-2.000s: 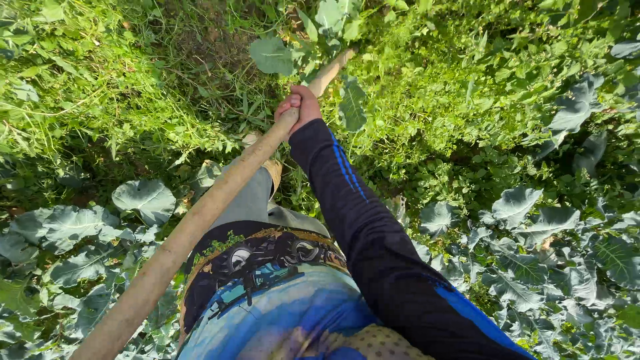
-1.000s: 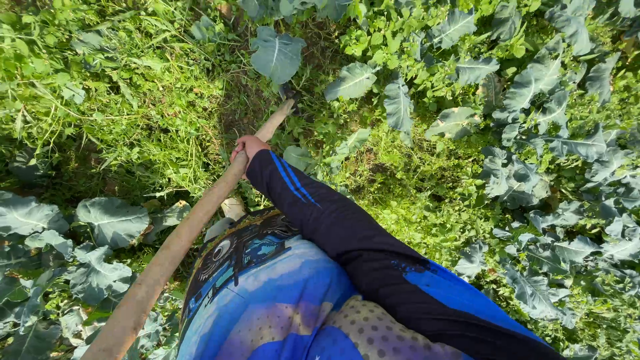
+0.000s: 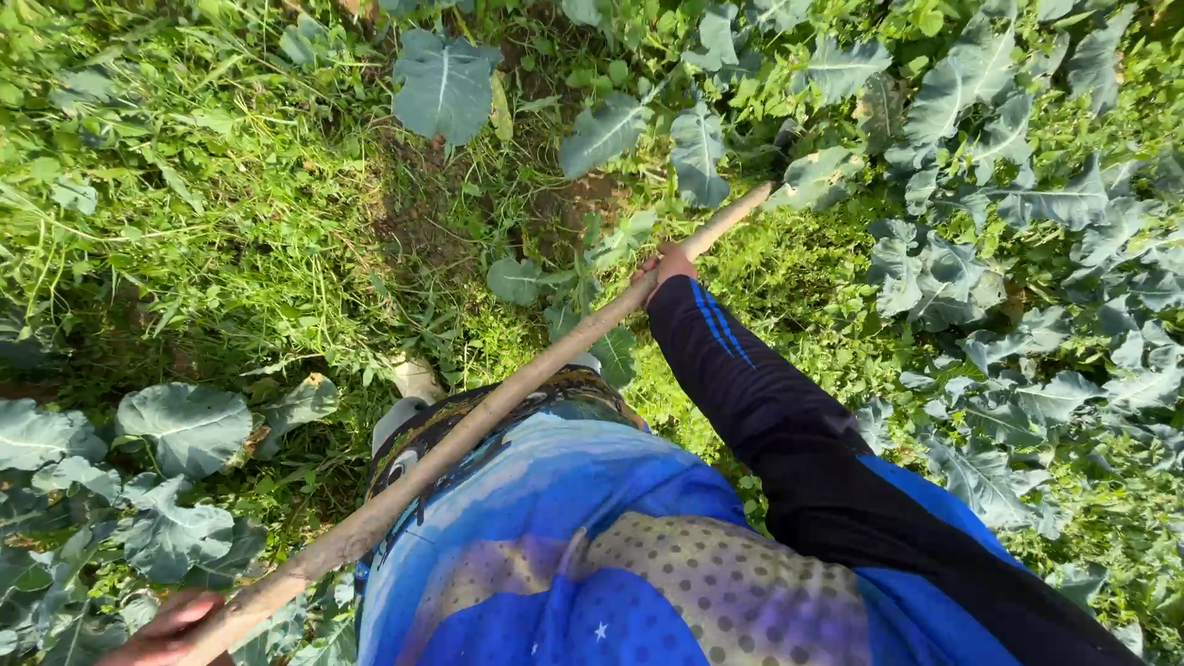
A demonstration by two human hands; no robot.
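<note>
A long, bare wooden handle [image 3: 518, 388] runs slantwise from the bottom left to the upper right, across the front of my clothing. My right hand [image 3: 668, 268], in a dark sleeve with blue stripes, grips it near its far end. That end lies low among broad leaves, beside a small dark part [image 3: 788, 134] that the plants mostly hide; its shape cannot be told. At the lower left edge, my left hand [image 3: 176, 629] is wrapped around the near part of the handle, partly cut off by the frame.
Broad blue-green leaves of brassica plants [image 3: 444, 85] stand ahead, with more leaves at the left [image 3: 185, 427] and right [image 3: 943, 277]. Low green weeds [image 3: 185, 231] cover much of the ground. Brown soil [image 3: 421, 199] shows ahead. A shoe [image 3: 416, 379] is partly visible by my clothing.
The far end of the handle and my right hand have moved to the right, past the large leaf ahead. My left hand has come into view at the lower left.
</note>
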